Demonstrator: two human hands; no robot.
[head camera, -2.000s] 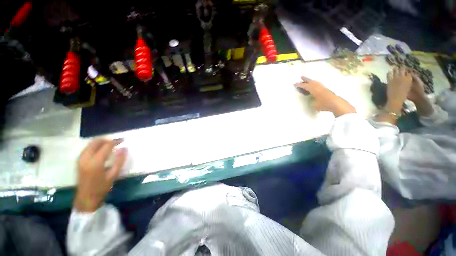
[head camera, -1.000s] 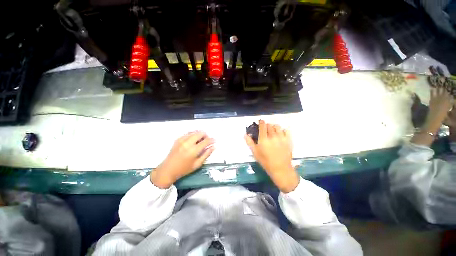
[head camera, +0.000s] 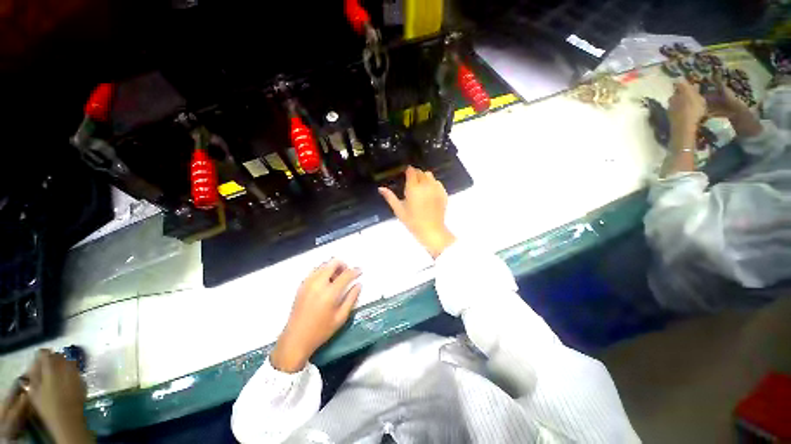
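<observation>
My right hand (head camera: 421, 204) reaches over the front right of the black fixture base plate (head camera: 347, 230), thumb and fingers spread around a dark spot at a nest. No part can be told apart from the dark fixture there. My left hand (head camera: 319, 308) rests low over the white bench in front of the plate, fingers bent; whether a tiny thing is between its fingertips cannot be seen. Red ribbed toggle clamp handles (head camera: 303, 145) stand over the fixtures; others are at the left (head camera: 203, 179) and right (head camera: 473, 88).
At lower left, another person's hands (head camera: 54, 395) are beside a dark round part (head camera: 74, 354). A black parts tray (head camera: 19, 290) is at left. At right, a coworker's hands (head camera: 689, 108) are by a heap of black rings (head camera: 711, 71). Pale small parts (head camera: 600, 90) lie nearby.
My right hand, which held a round black part over the bench, has moved forward onto the fixture. My left hand stays over the bench. Another person's hands have appeared at lower left by the round part.
</observation>
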